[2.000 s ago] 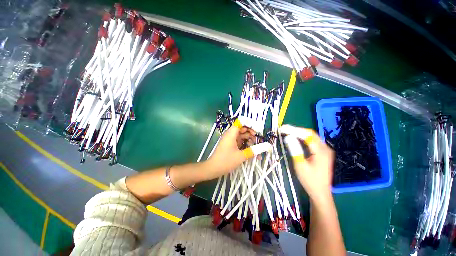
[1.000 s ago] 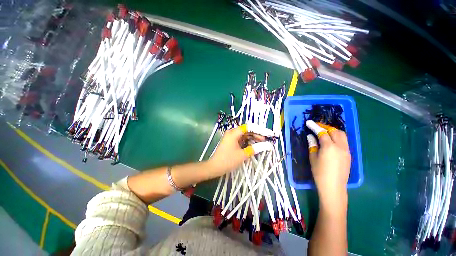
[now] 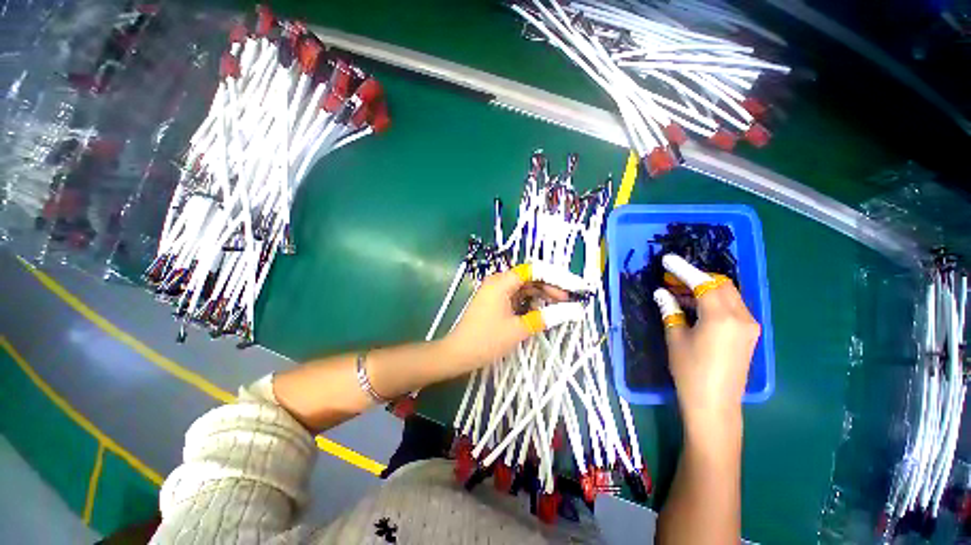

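Observation:
The centre bundle of white cable assemblies (image 3: 538, 399) lies in front of me, red ends towards me and dark ends away. My left hand (image 3: 500, 314) is over its upper part, with thumb and forefinger in white and yellow coverings closed on the dark end of a cable assembly. My right hand (image 3: 711, 335) is over the blue parts bin (image 3: 763, 309), fingertips among the small black parts (image 3: 646, 341). Its thumb and forefinger are apart; whether a part is between them cannot be told.
Another bundle with red ends lies at the left (image 3: 240, 160). One lies at the far side (image 3: 671, 75) across the pale edge strip (image 3: 458, 82). A bundle lies at the right edge (image 3: 937, 383). Clear plastic film (image 3: 75, 160) is at the left. A yellow line tape (image 3: 627, 179) runs behind the centre bundle.
My right hand has moved from the centre bundle into the bin and shifted slightly there. The bin has moved left, against the bundle. My left hand has barely moved.

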